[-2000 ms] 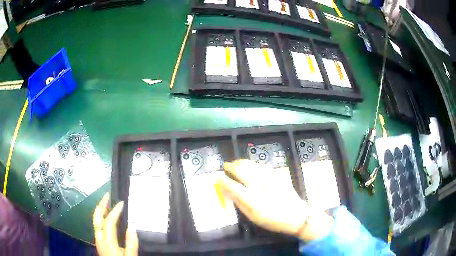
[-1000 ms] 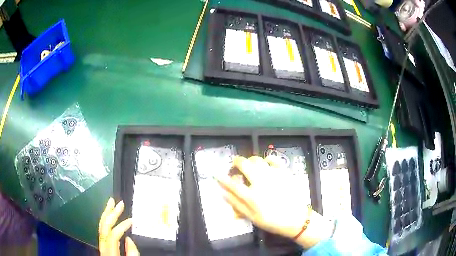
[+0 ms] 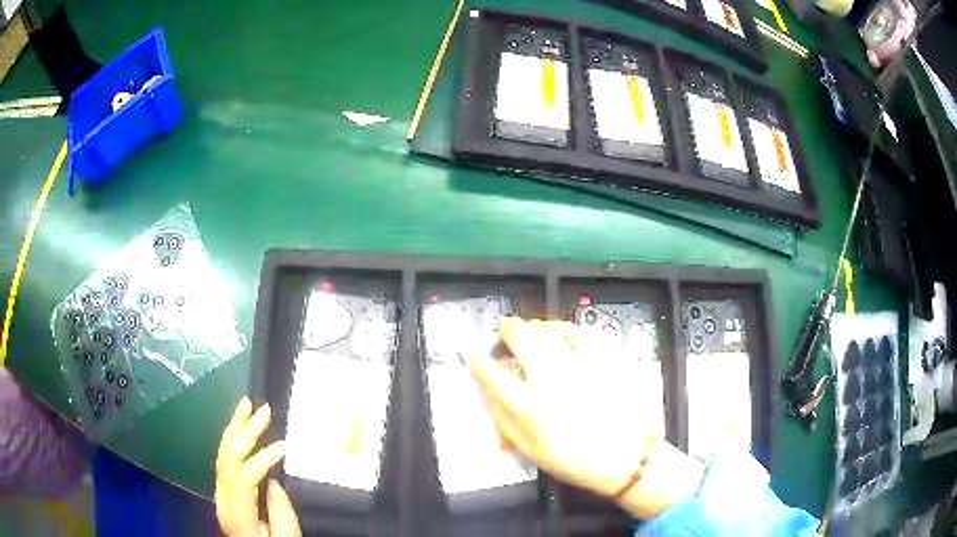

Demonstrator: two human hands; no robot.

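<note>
A black foam tray (image 3: 409, 275) holds four phone units in side-by-side slots. The leftmost phone unit (image 3: 336, 425) has a pale rounded camera area. The second phone unit (image 3: 456, 441) lies slightly tilted in its slot. My right hand (image 3: 561, 414) is over its upper right part, fingers pinched on what looks like dark, slim tweezers, mostly hidden, tip near the camera end. My palm partly covers the third phone unit (image 3: 619, 325). The fourth phone unit (image 3: 719, 388) shows dark rings. My left hand (image 3: 252, 477) rests at the tray's left edge, fingers apart, cut off below.
A film with ring parts (image 3: 142, 320) lies left, below a blue parts bin (image 3: 126, 110). Another phone tray (image 3: 630, 178) lies behind, with a further one at the top edge. Right are a dark tool (image 3: 810, 341) and a sheet of black discs (image 3: 867, 420). A pinkish sleeve shows lower left.
The view has shifted, so the rear tray appears farther right. My right hand has moved slightly at the second phone unit, whose dark camera rings no longer show clearly. My left hand stays at the tray edge.
</note>
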